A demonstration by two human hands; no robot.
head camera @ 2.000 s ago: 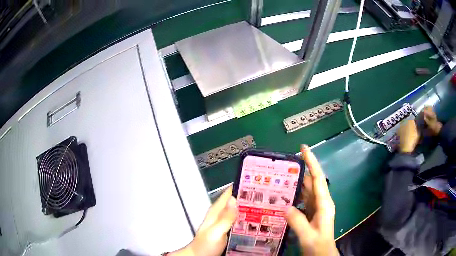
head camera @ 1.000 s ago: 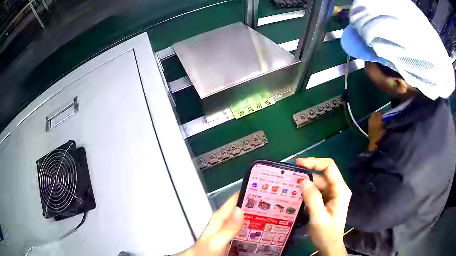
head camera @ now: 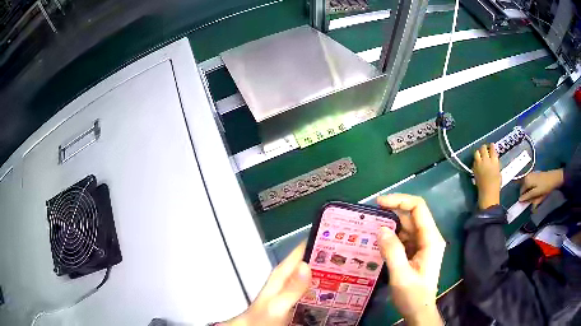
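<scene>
A black smartphone point(head camera: 344, 267) with a lit pink shopping page is held upright in front of me, at the bottom centre. My left hand point(head camera: 277, 290) grips its left edge, with the thumb beside the screen. My right hand point(head camera: 414, 258) holds its right edge, fingers behind the top corner and thumb near the upper right of the screen. The phone's lower end is cut off by the picture's edge.
Socket strip shells point(head camera: 307, 183) lie on the green belt point(head camera: 376, 169). A metal cover point(head camera: 306, 73) stands behind. A grey cabinet point(head camera: 159, 210) with a fan point(head camera: 81, 228) fills the left. A neighbour's hands point(head camera: 487, 175) handle a wired strip point(head camera: 509, 141) at right; a white cable hangs there.
The neighbour's white-capped head, leaning over the belt one second ago, is out of view, and their hands show again. The socket shells have moved right along the belt. My hands still hold the phone.
</scene>
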